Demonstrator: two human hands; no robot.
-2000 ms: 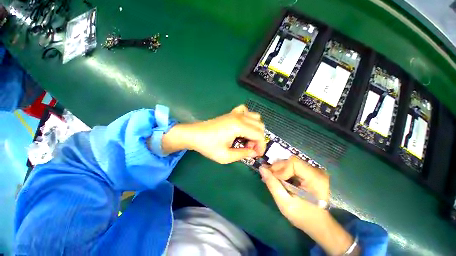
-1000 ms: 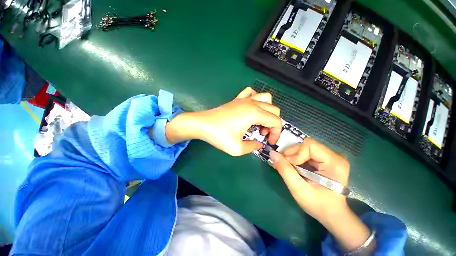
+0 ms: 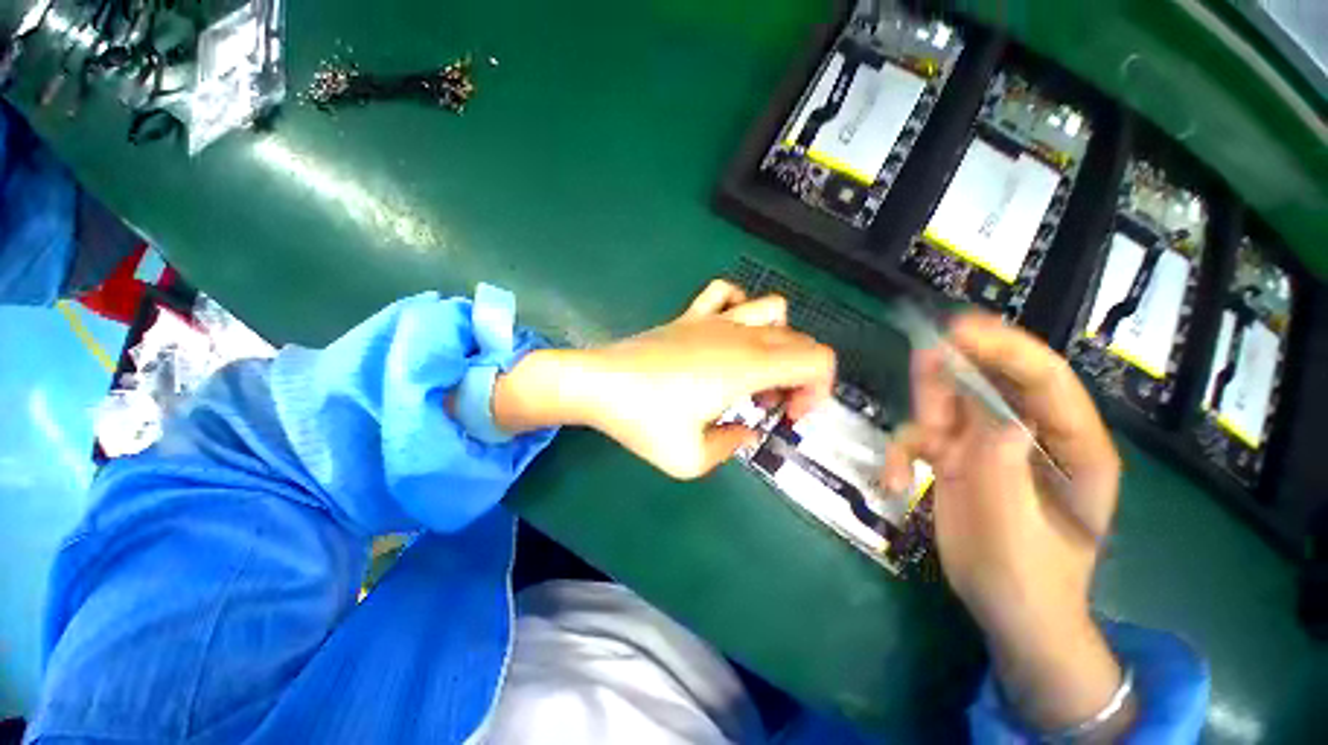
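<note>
A device unit (image 3: 823, 492) with a white battery and a black flex cable along it lies in front of me, beside the dark grid mat (image 3: 852, 332). My left hand (image 3: 706, 381) is on its left end, thumb and fingers pinched at the board; what lies under the fingertips is hidden. My right hand (image 3: 1020, 466) is raised over the right end and blurred. It holds thin silver tweezers (image 3: 979, 381), which point up and to the left, away from the unit.
A black foam tray (image 3: 896, 262) with several device units stands at the upper right. A bundle of coaxial cables (image 3: 390, 88), a clear bag (image 3: 233, 73) and tangled black parts (image 3: 109, 51) lie at the upper left. Whitish crumpled packaging (image 3: 160, 371) is at the left.
My right hand has lifted off the unit and moved right, and the tweezers now point up. The black flex cable and more of the unit have come into sight. My left hand stays at the left end.
</note>
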